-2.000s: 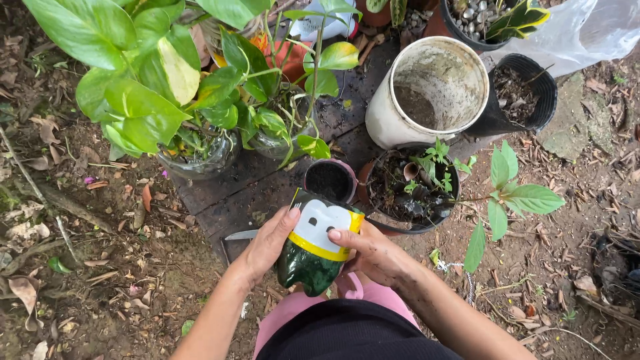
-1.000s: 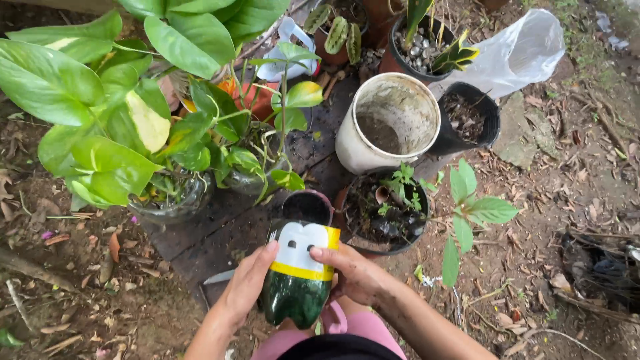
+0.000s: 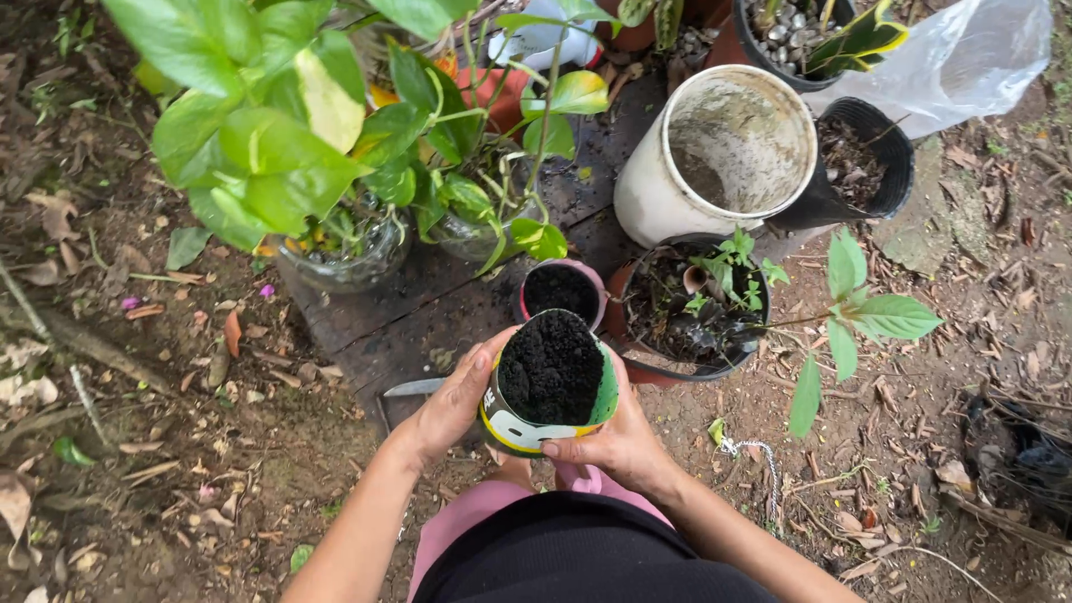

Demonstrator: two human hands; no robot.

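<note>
A cut plastic bottle planter (image 3: pixel 515 431), green with a painted white and yellow band, is held upright between both hands. Dark soil (image 3: pixel 553 368) fills it to near the rim. My left hand (image 3: pixel 452 394) wraps its left side, and my right hand (image 3: pixel 607 431) grips the right side with the thumb across the front. Just beyond it stands a small pink-rimmed pot (image 3: pixel 596 289) of dark soil. A knife blade (image 3: pixel 414 387) lies on the dark wooden board (image 3: pixel 360 322) beside my left hand; its handle is hidden.
Leafy pothos plants (image 3: pixel 285 167) in clear containers (image 3: pixel 343 264) stand at the upper left. To the right are a dirty white bucket (image 3: pixel 641 180), a black pot with seedlings (image 3: pixel 724 368), a black nursery pot (image 3: pixel 900 167) and a clear plastic bag (image 3: pixel 997 67). Leaf-strewn ground surrounds the board.
Both hands have tipped the bottle planter, so its open top and the soil inside now face the camera; earlier its painted side faced up.
</note>
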